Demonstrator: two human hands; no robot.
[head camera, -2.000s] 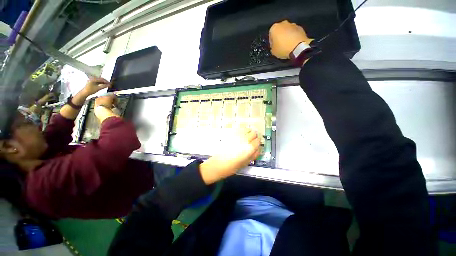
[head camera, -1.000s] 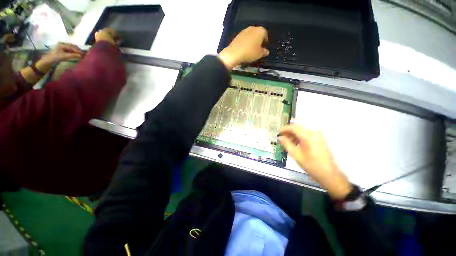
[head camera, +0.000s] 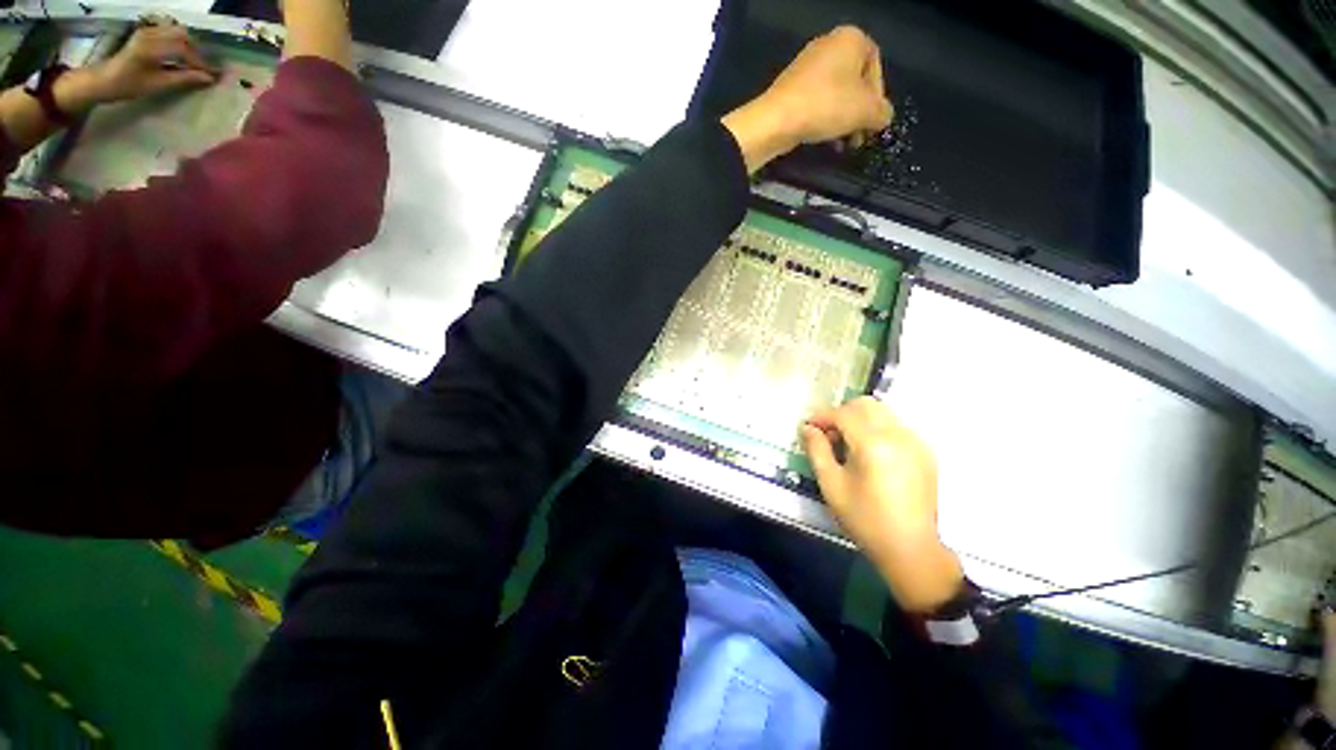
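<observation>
The green-edged circuit board panel (head camera: 762, 330) lies in its dark carrier in front of me, with rows of small dark parts on it. My left forearm crosses its left side. My left hand (head camera: 824, 97) is in the large black component tray (head camera: 1026, 139), fingers bent together at the scattered small components (head camera: 906, 158). Whether it pinches one is hidden. My right hand (head camera: 879, 491), with a strap at the wrist, is at the panel's lower right edge. Its thumb and forefinger are close together; I cannot tell whether they hold a part.
A person in a maroon sleeve (head camera: 315, 161) works at another board (head camera: 161, 139) on the left. A smaller black tray (head camera: 388, 22) is behind that arm. Another carrier with a board (head camera: 1289, 542) is at the right, near part of another person's hand. A thin cord (head camera: 1099, 583) runs from my right wrist.
Two seconds ago my right hand was in the tray and my left on the board; they have swapped. Since one second ago, my left hand has moved onto the loose components. The view has shifted.
</observation>
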